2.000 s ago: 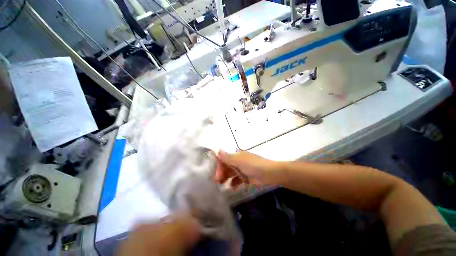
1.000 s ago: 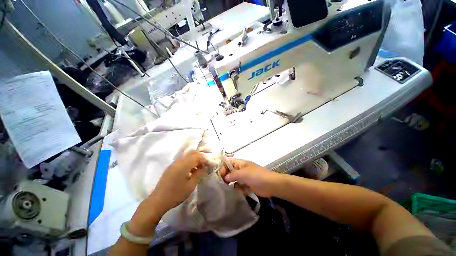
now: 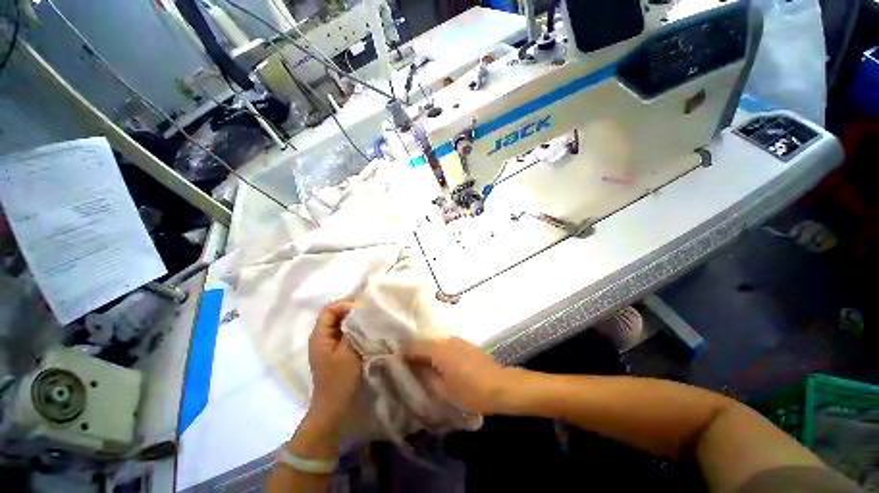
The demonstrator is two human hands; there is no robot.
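A crumpled light beige garment piece (image 3: 308, 274) lies on the table left of the needle and hangs over the front edge. My left hand (image 3: 335, 361) grips its bunched edge. My right hand (image 3: 458, 371) holds the same cloth from the right, its fingertips partly hidden in the folds. A narrow pale fabric strip (image 3: 386, 400) hangs blurred between the hands. The white sewing machine (image 3: 617, 135) stands behind. Its presser foot and needle (image 3: 465, 200) are up and left of the bed plate, away from the hands.
A printed paper sheet (image 3: 82, 226) hangs at left above machine parts (image 3: 77, 400). Blue tape (image 3: 201, 361) marks the table's left side. A metal bracket (image 3: 564, 224) lies on the bed. A green crate (image 3: 839, 424) stands at lower right.
Both hands have come down a little with the cloth. The cloth edge is now bunched up between them, and its hanging part has drawn in. Earlier, my left hand was blurred at the bottom.
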